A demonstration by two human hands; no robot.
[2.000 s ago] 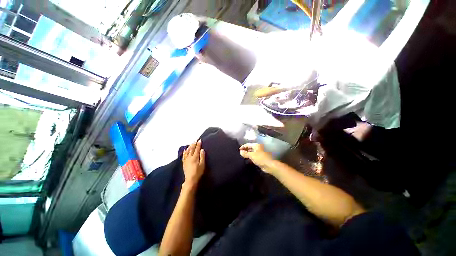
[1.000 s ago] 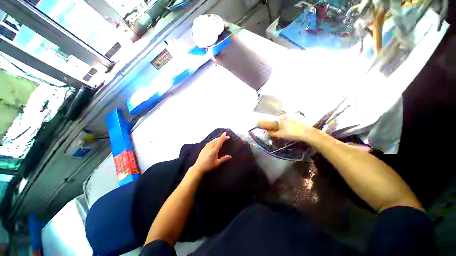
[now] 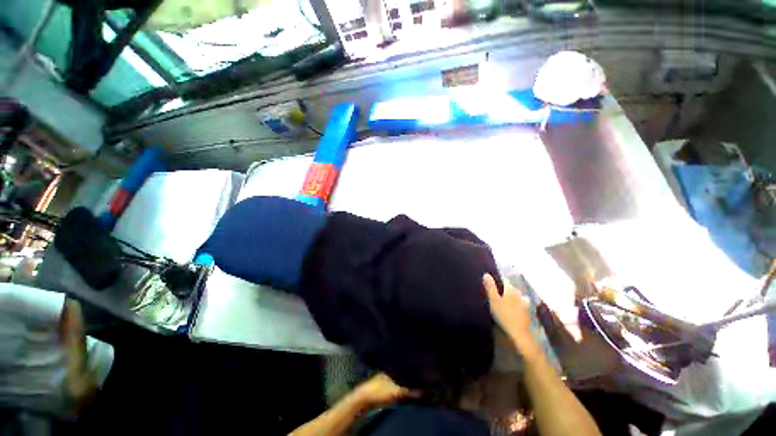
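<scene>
A black garment point(image 3: 400, 281) lies bunched and wrinkled over the right part of a navy padded board point(image 3: 264, 238). The board's rounded left end is bare. My right hand point(image 3: 508, 311) holds the garment's right edge, with a finger on top of the cloth. My left hand point(image 3: 383, 390) is at the garment's near edge, low in the picture, its fingers partly hidden by the cloth. The steam iron point(image 3: 634, 336) appears to be among the clutter at the right table edge, away from both hands; its outline is blurred.
A blue box with a red label point(image 3: 333, 153) lies behind the board. A blue strip point(image 3: 417, 113) and a white round object point(image 3: 568, 78) are along the back. At left are another padded board point(image 3: 88, 247) and a person in a light sleeve point(image 3: 34, 341).
The view has turned left. My right hand has left the iron and moved onto the garment. My left hand has gone from the garment's top to its near edge. The cloth is more bunched.
</scene>
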